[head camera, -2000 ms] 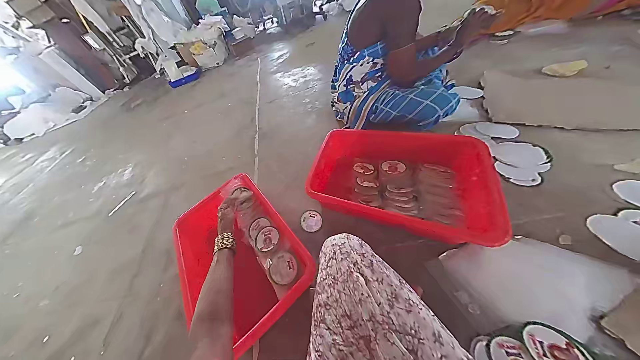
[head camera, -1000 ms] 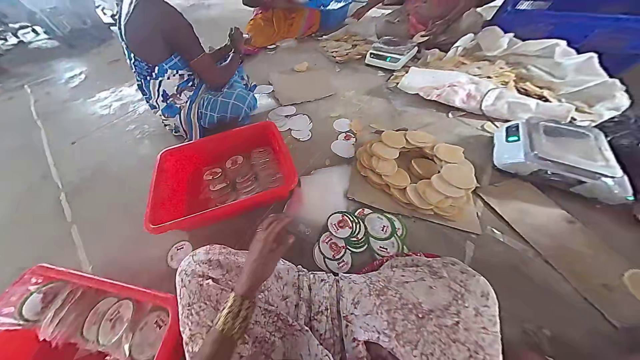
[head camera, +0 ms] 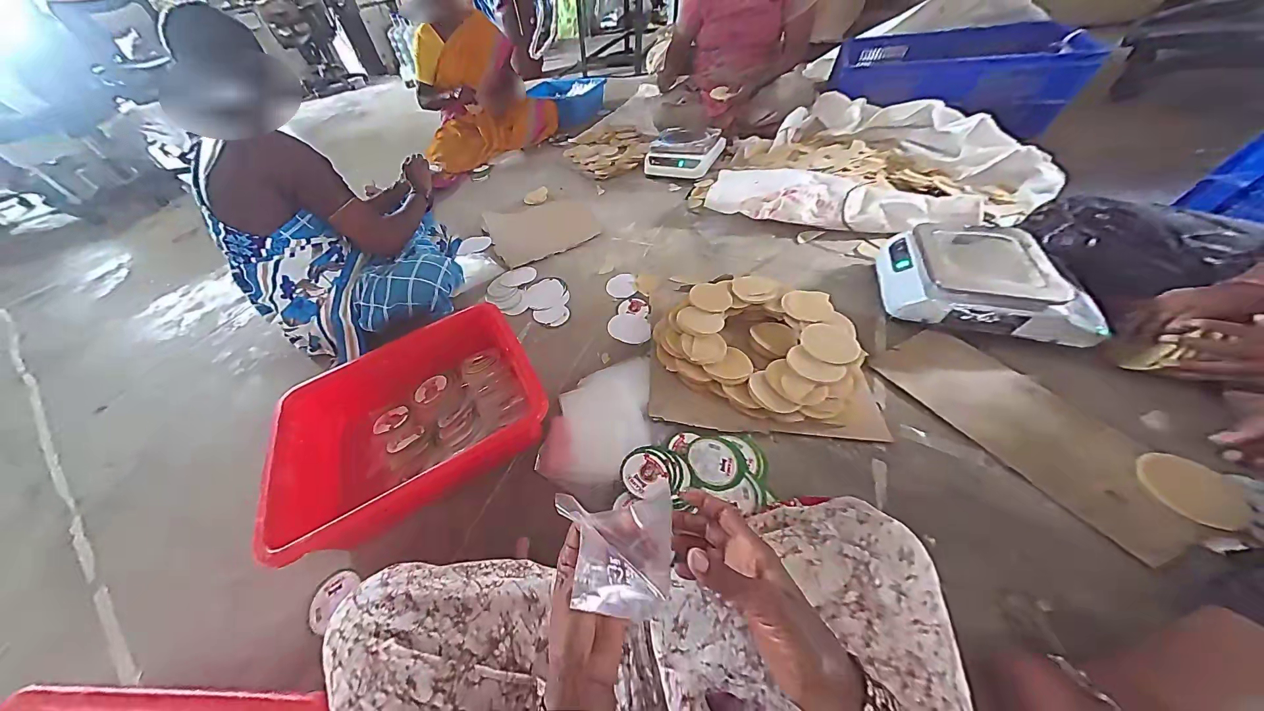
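A small clear plastic bag [head camera: 620, 558] is held upright above my lap by my left hand [head camera: 585, 617], which grips it from the left side. My right hand [head camera: 741, 573] is at the bag's right edge with its fingers spread; whether they touch the plastic is hard to tell. Just beyond the hands lies a pile of round printed labels with green rims [head camera: 716, 462]. Behind it, flat round tan discs [head camera: 810, 351] form a ring on a cardboard sheet [head camera: 859, 420]. A stack of clear plastic sheets or bags [head camera: 604, 420] rests left of the cardboard.
A red tub [head camera: 286, 464] with packed discs stands at left; another red tub's rim [head camera: 168, 699] shows at bottom left. Digital scales [head camera: 987, 281], a cardboard strip [head camera: 1027, 434] and a white sack of discs [head camera: 889, 188] lie rightward. Co-workers sit around, one person [head camera: 296, 217] behind the tub.
The view has swung far to the right. A hand was in the lower-left red tub earlier, then near the plastic stack; now both hands are above the lap with a clear bag.
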